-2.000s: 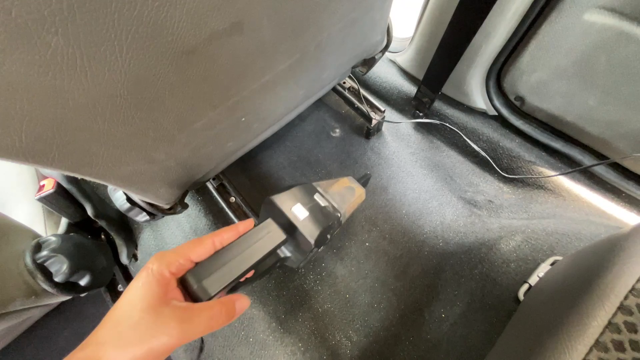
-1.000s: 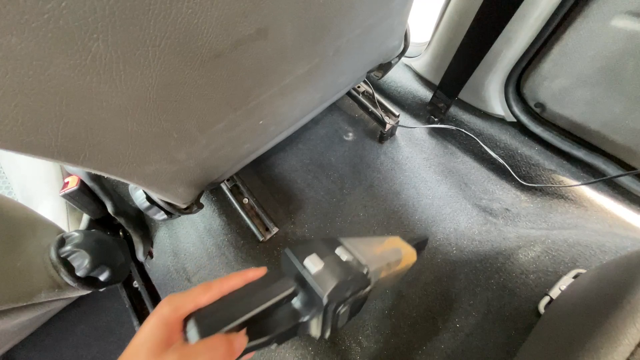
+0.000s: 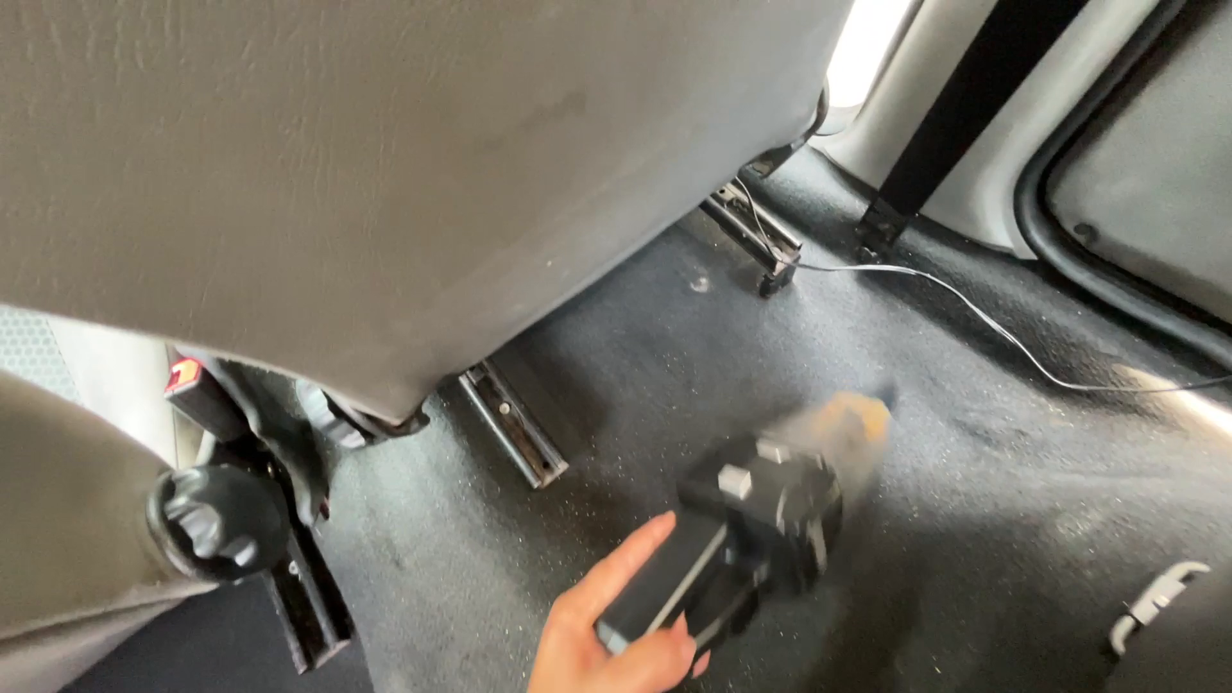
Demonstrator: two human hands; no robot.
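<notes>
A black handheld vacuum cleaner [image 3: 760,520] is gripped by its handle in a hand [image 3: 606,616] that comes in from the bottom edge; I take it for my left hand, though the view does not fully settle which. The vacuum's clear, yellowish nozzle [image 3: 847,423] points up and right, blurred, over the dark car floor [image 3: 962,500], which is dotted with pale specks. Whether the tip touches the floor cannot be told. My other hand is out of view.
A grey seat back [image 3: 385,173] fills the upper left. Metal seat rails [image 3: 515,423] jut onto the floor. A thin cable [image 3: 1001,332] runs right from the far rail [image 3: 760,236]. A black knob [image 3: 219,525], red buckle [image 3: 185,377] and metal floor bracket [image 3: 1155,606] stand around.
The hand has carried the vacuum away from the near seat rail, toward the right and down over the floor. Its hold on the handle stays.
</notes>
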